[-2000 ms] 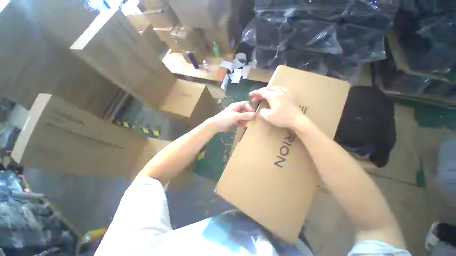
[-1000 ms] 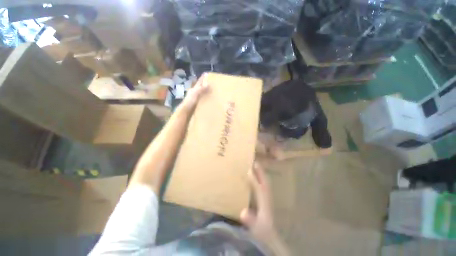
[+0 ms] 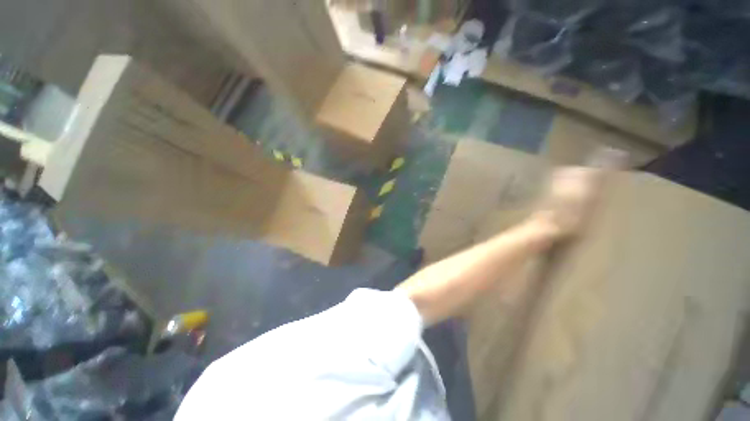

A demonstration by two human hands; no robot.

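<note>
A large brown carton (image 3: 658,288) fills the right side, tilted, with its long edge running down towards the bottom. No print on it can be read. My left hand (image 3: 576,193) is blurred and lies at the upper end of this edge, with the arm stretched out from the white sleeve. Whether its fingers grip the edge cannot be told. My right hand is not in view.
Two L-shaped brown cartons stand at the left and upper middle, their box-like feet (image 3: 317,214) (image 3: 362,103) towards the centre. Flat brown cardboard (image 3: 477,185) lies left of the carton. Film-wrapped dark units (image 3: 600,49) stand at the top right. Shiny film (image 3: 49,288) covers items at the left.
The view has swung left. The FURRION panel is no longer seen as before; a larger plain brown surface shows at the right. My left arm now reaches rightward. My right hand has left the picture.
</note>
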